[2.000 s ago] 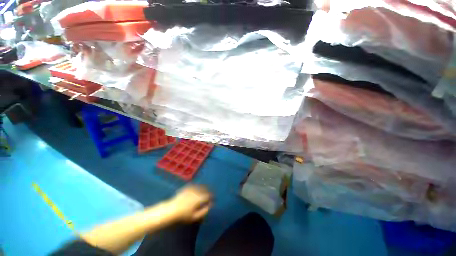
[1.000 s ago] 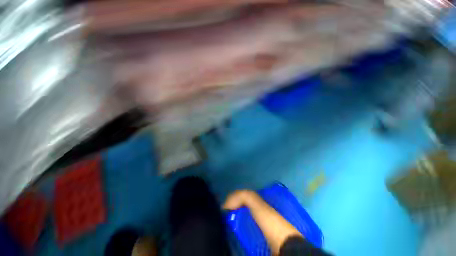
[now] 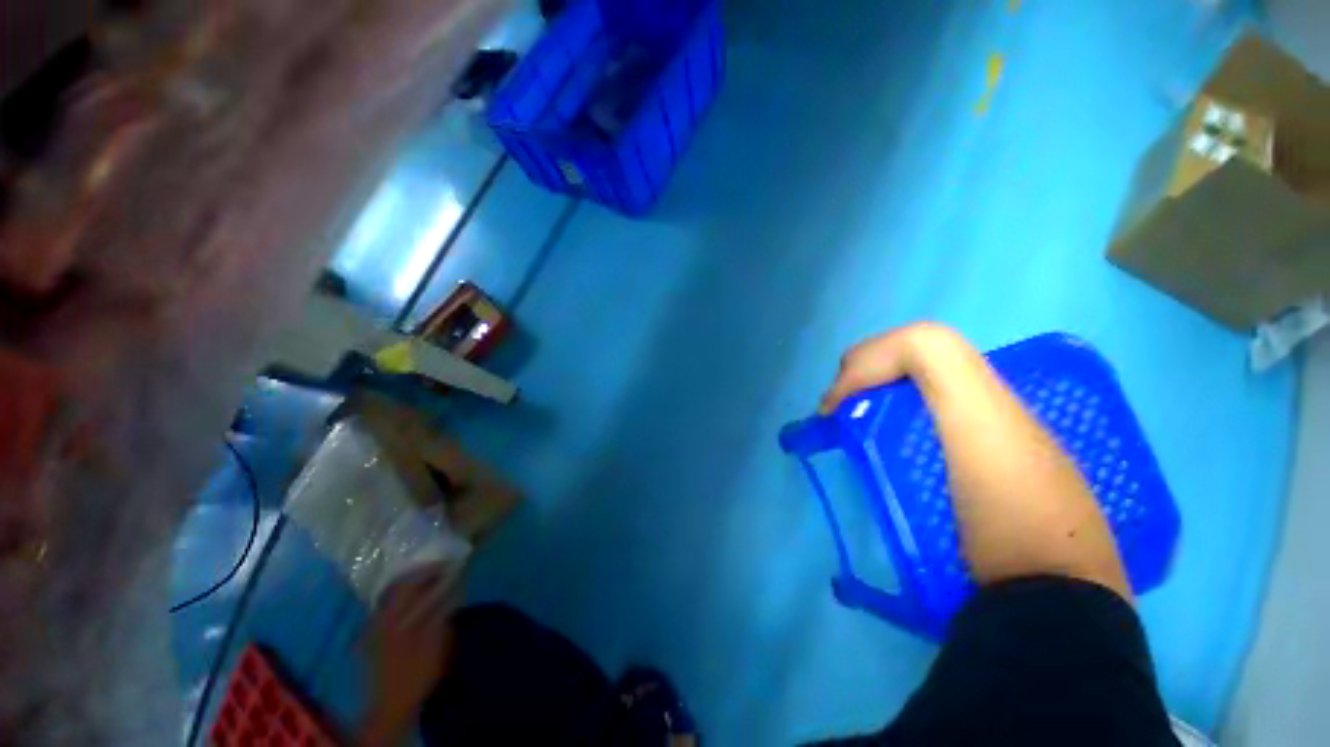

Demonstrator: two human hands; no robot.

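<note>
A blue plastic stool point(image 3: 1087, 431) with a perforated seat is tilted at the right, its legs towards the left. My right hand point(image 3: 880, 362) grips its near-left edge by the legs, with the forearm across the seat. My left hand point(image 3: 413, 620) is low at the left, dark and blurred, at the lower end of a clear-wrapped item point(image 3: 358, 504) in an open carton point(image 3: 474, 504). Its fingers are not clear, and I cannot tell whether it holds the wrap.
Blurred film-covered stacks point(image 3: 219, 190) fill the left side. A blue crate point(image 3: 627, 132) stands on the floor at the top. An open cardboard carton point(image 3: 1225, 241) is at the upper right. A small reddish-brown box point(image 3: 464, 324) and a red tray point(image 3: 267, 708) lie at the left.
The view has swung right and down from the bench to the floor. My right hand is on the stool, which now shows tilted with its legs. My left hand has come to the wrapped item.
</note>
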